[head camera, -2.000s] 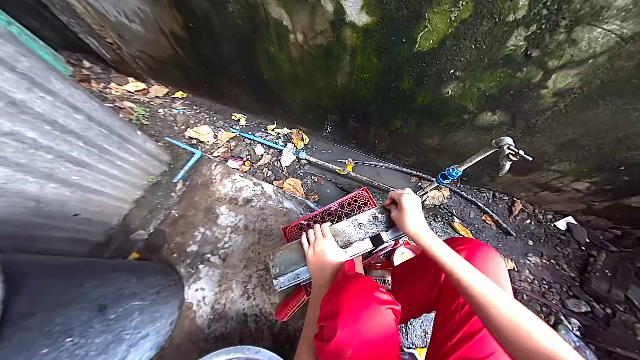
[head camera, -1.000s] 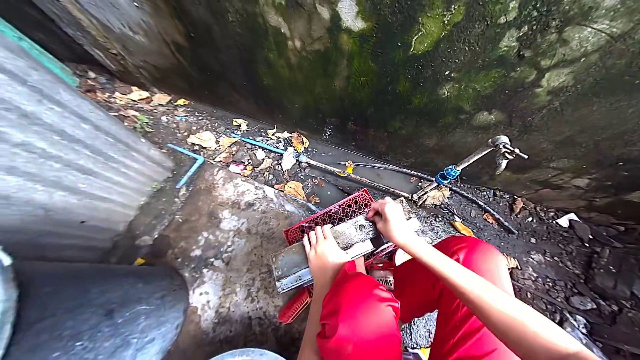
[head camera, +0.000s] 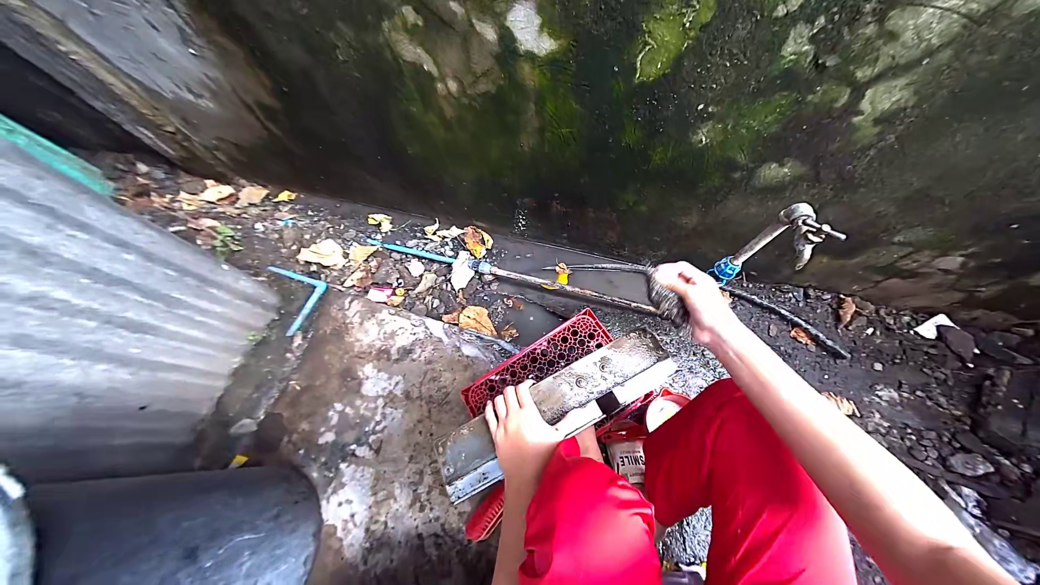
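My left hand (head camera: 520, 426) presses with spread fingers on the near left part of a long, dirty metal piece (head camera: 597, 378), a dark band around its right part. The piece lies tilted across a red plastic crate (head camera: 540, 361) with a holed side. Beyond the right end of the metal piece, my right hand (head camera: 691, 296) is raised, gripping a dark, matted scouring pad (head camera: 666, 296). A red brush-like object (head camera: 486, 513) lies below the crate's left end. My knees in red trousers are close to the crate.
A mossy concrete wall (head camera: 569, 106) runs behind a pipe with a metal tap (head camera: 804, 223). Blue pipe pieces (head camera: 307, 305), leaves and rubble lie along its foot. Corrugated sheeting (head camera: 122, 317) stands at left, above a dark rounded container (head camera: 175, 524).
My right hand has lifted off the metal piece and moved up and to the right, with the dark pad now plainly in view. My left hand has stayed on the metal.
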